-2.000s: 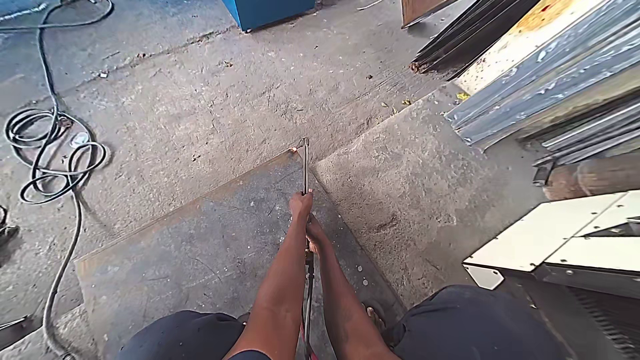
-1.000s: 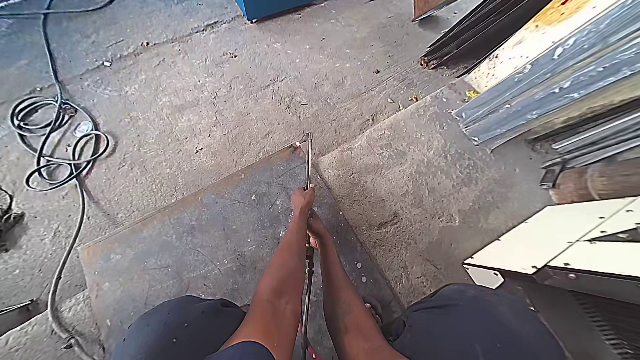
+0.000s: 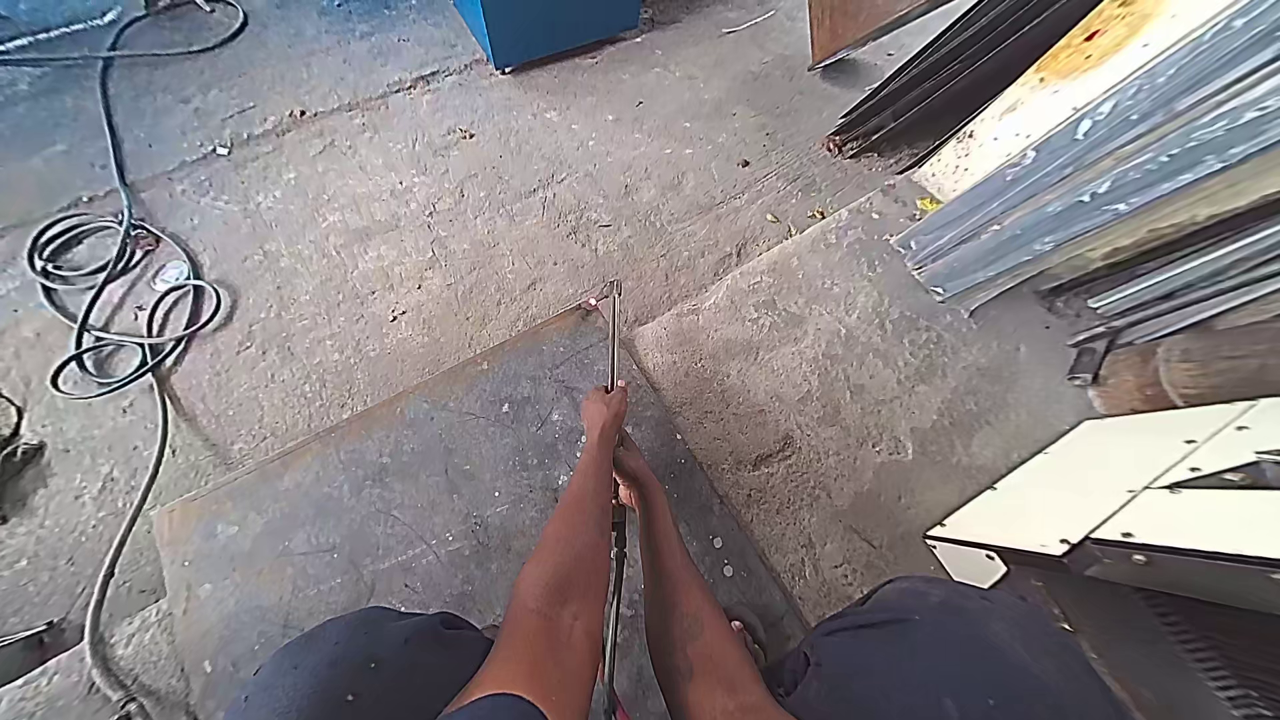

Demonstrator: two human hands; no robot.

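A long thin metal torch points away from me, its bent tip over the far corner of a grey metal sheet on the floor. My left hand is closed around the torch's tube, in front. Just behind it, my right hand grips the rear part of the torch. A small reddish-pink glow shows at the sheet's corner beside the tip. Hoses run back from the torch between my forearms. Most of my fingers are hidden.
A coiled hose lies on the concrete floor at the left. A blue metal box stands at the far side. Metal profiles are stacked at the upper right, near a rusty cylinder. A cream-coloured machine panel stands close by at the right.
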